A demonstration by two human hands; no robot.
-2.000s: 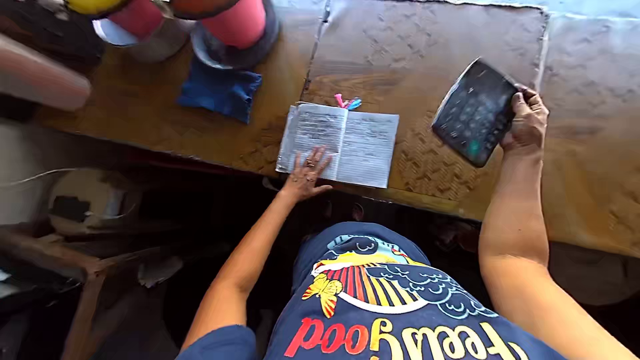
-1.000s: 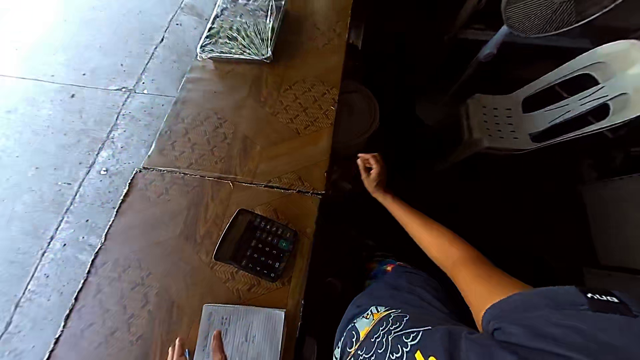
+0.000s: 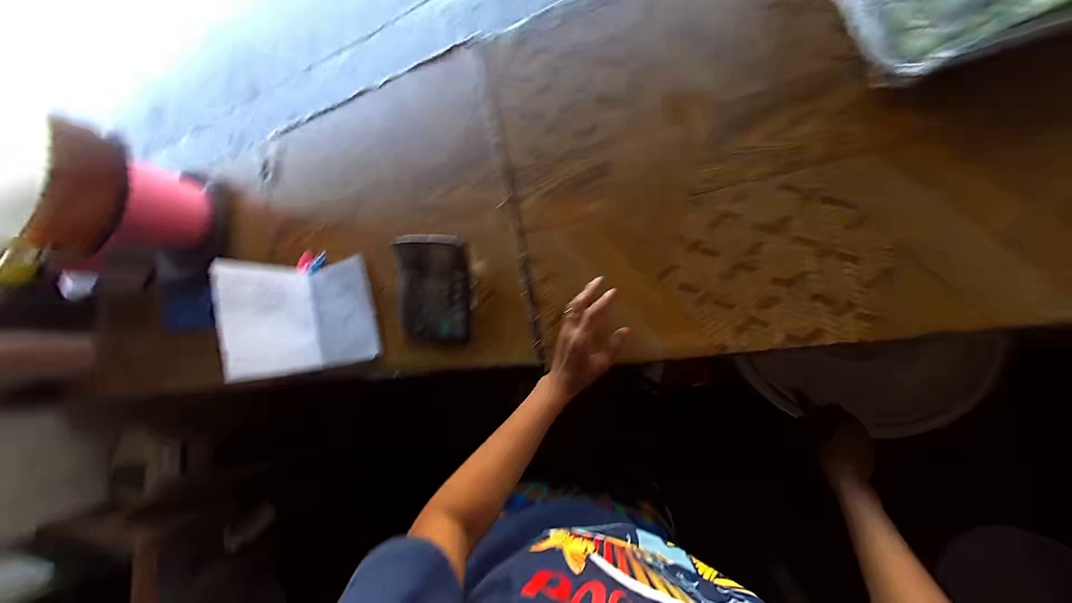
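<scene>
My left hand [image 3: 584,339] rests at the front edge of the brown patterned table [image 3: 636,201], fingers apart and holding nothing. To its left lies a dark calculator [image 3: 434,293], blurred, and beyond that an open notebook [image 3: 268,322] with a small pink and blue item [image 3: 311,262] at its top edge. Low in the shadow under the table edge, my right hand [image 3: 844,444] is at the rim of a round, pale lid or basin [image 3: 888,385]. The hand is too dark to tell whether it grips the rim.
A pink container [image 3: 163,209] with a brown top stands at the left end of the table, a blue cloth [image 3: 188,303] near its base. A plastic-covered tray or box [image 3: 938,38] is at the upper right. Dark space lies below the table's front edge.
The view has swung strongly. Two seconds ago my right hand held the calculator, which now lies on the table right of the notebook. My left hand has left the notebook.
</scene>
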